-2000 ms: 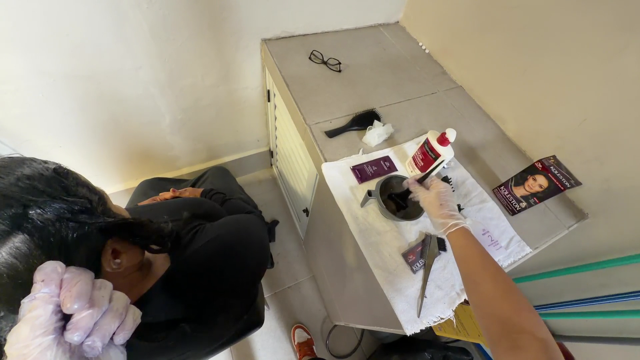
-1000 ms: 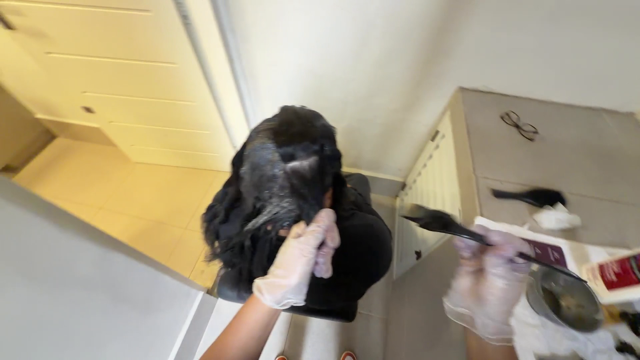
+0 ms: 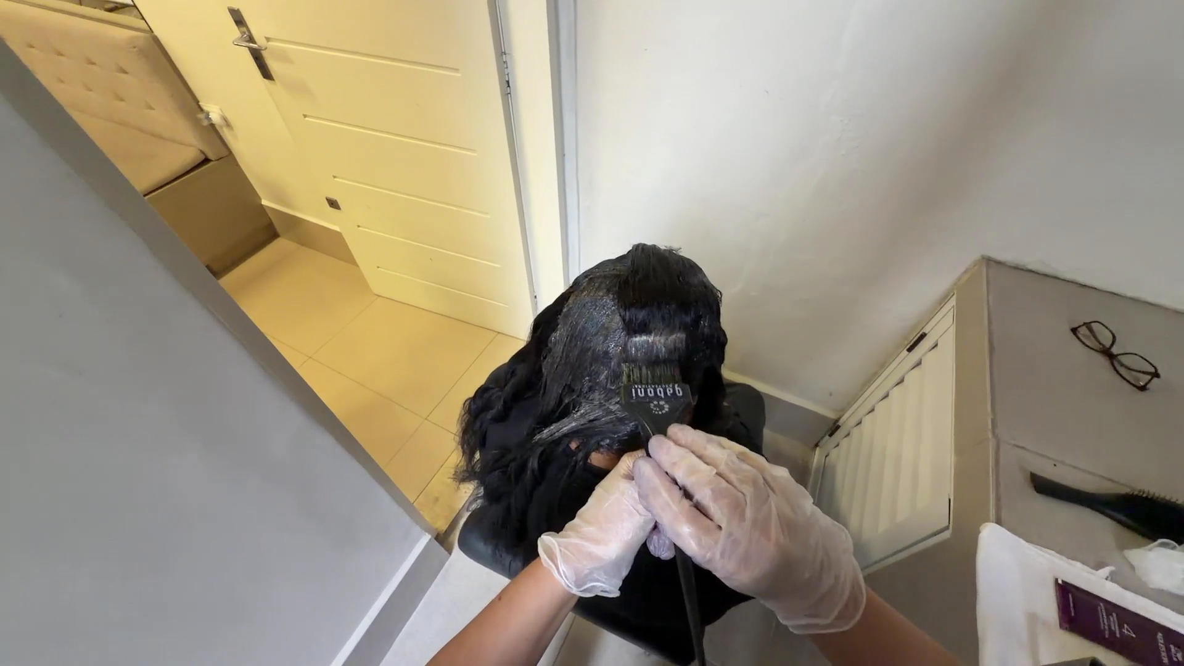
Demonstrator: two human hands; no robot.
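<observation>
A person with long black hair (image 3: pixel 583 342) sits low in front of me, the hair on the left side of the crown wet and glossy. My right hand (image 3: pixel 749 518), in a clear glove, holds a black hair-tint brush (image 3: pixel 659 400) near its head; the bristles lie against the hair at the back of the head, and the handle hangs down below. My left hand (image 3: pixel 606 527), also gloved, is closed beside the right hand, its fingers partly hidden. Whether it grips a strand of hair is not clear.
On the tiled counter at right lie eyeglasses (image 3: pixel 1115 354), a black hairbrush (image 3: pixel 1110 504), a crumpled white tissue (image 3: pixel 1158 564) and a purple packet (image 3: pixel 1119 629) on a white cloth (image 3: pixel 1004 592). A louvred door (image 3: pixel 893 444) fronts the counter. A grey wall (image 3: pixel 185 398) stands at left, beside a doorway.
My right hand, at the bowl two seconds ago, has brought the tint brush across to the person's hair. Both hands are now together at the head. The view has swung left.
</observation>
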